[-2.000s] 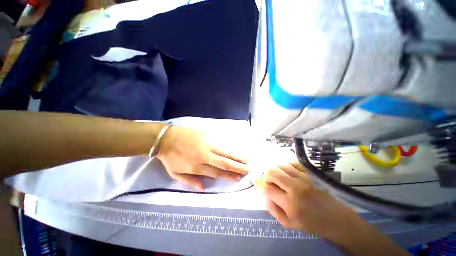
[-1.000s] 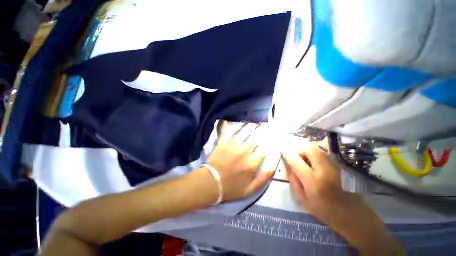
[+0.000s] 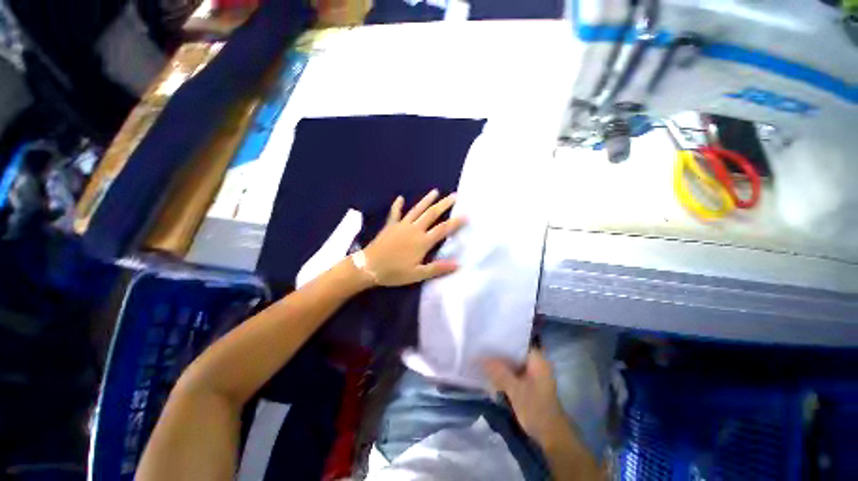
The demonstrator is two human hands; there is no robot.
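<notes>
The navy panel lies on the white table and hangs over its front edge. The white facing piece lies along the panel's right side and hangs down to my lap. My left hand lies with spread fingers on the navy panel, its fingertips at the white piece's left edge. My right hand is at the white piece's lower end, low over my lap. It is blurred, and I cannot tell whether it grips the cloth. A small pale piece shows left of my left hand.
The sewing machine stands at the upper right. Scissors or snips with yellow and red handles and a black rectangle lie beside it. Blue crates stand at the left and right. A dark cloth roll lies at the left.
The cloth has come away from under the needle area and now hangs towards my lap. My left hand has moved lower and left. My right hand has dropped below the table edge.
</notes>
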